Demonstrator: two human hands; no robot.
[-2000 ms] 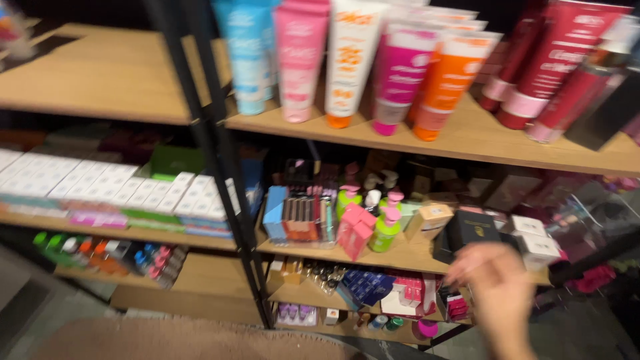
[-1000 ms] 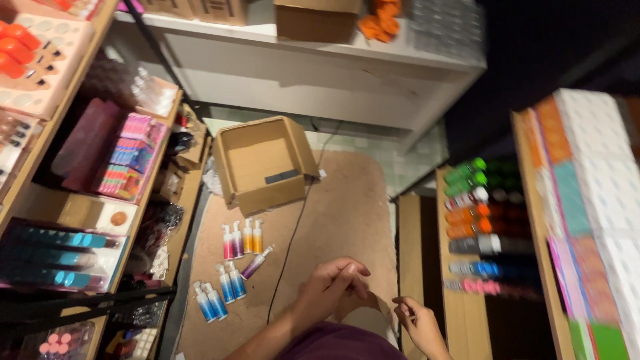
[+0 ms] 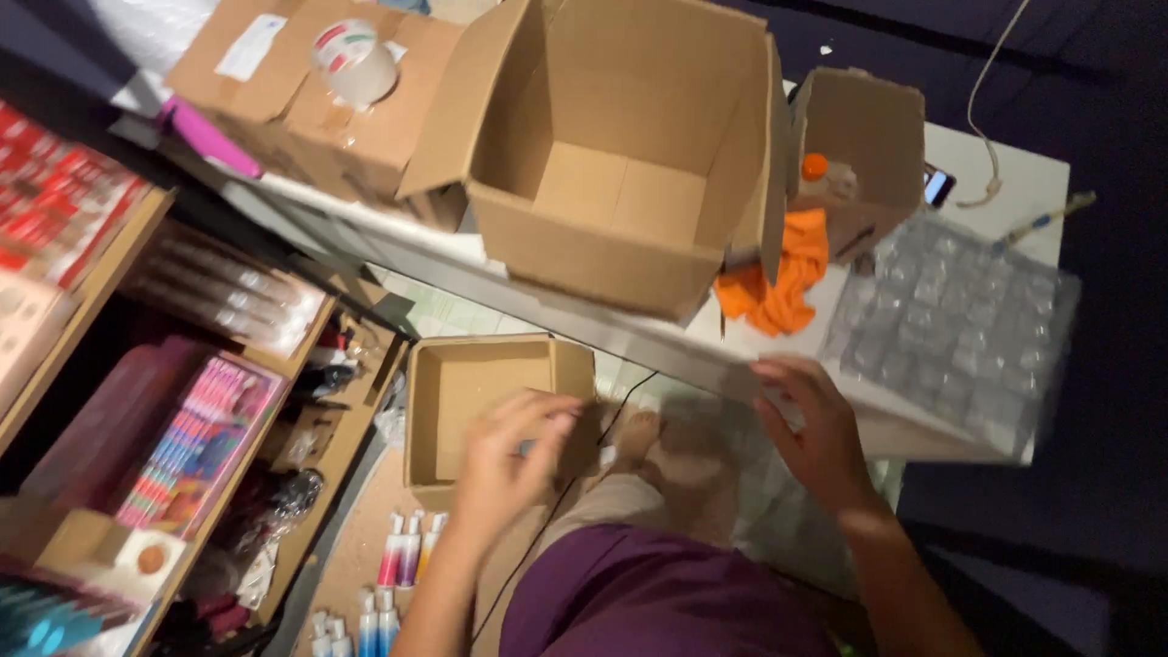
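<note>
My left hand (image 3: 516,456) is raised with bent fingers over the right side of an open cardboard box (image 3: 422,411) on the floor; nothing shows in it. My right hand (image 3: 812,429) hovers empty, fingers apart, near the front edge of the white table (image 3: 1013,173). On that table stands a larger open cardboard box (image 3: 602,242), which looks empty inside. Beside it lie an orange cloth (image 3: 785,283) and a sheet of bubble wrap (image 3: 958,319). Several pump bottles (image 3: 391,557) stand or lie on the floor below my left hand.
A closed cardboard box (image 3: 301,119) bears a roll of clear tape (image 3: 356,68). A smaller open box (image 3: 862,128) holds an orange-capped item, with a phone (image 3: 937,185) behind it. Shelves (image 3: 301,365) of packaged goods line the left. A black cable (image 3: 547,520) crosses the floor.
The view has swung from the shelves to the table. My hands, close together low in the view one second ago, are now apart and raised.
</note>
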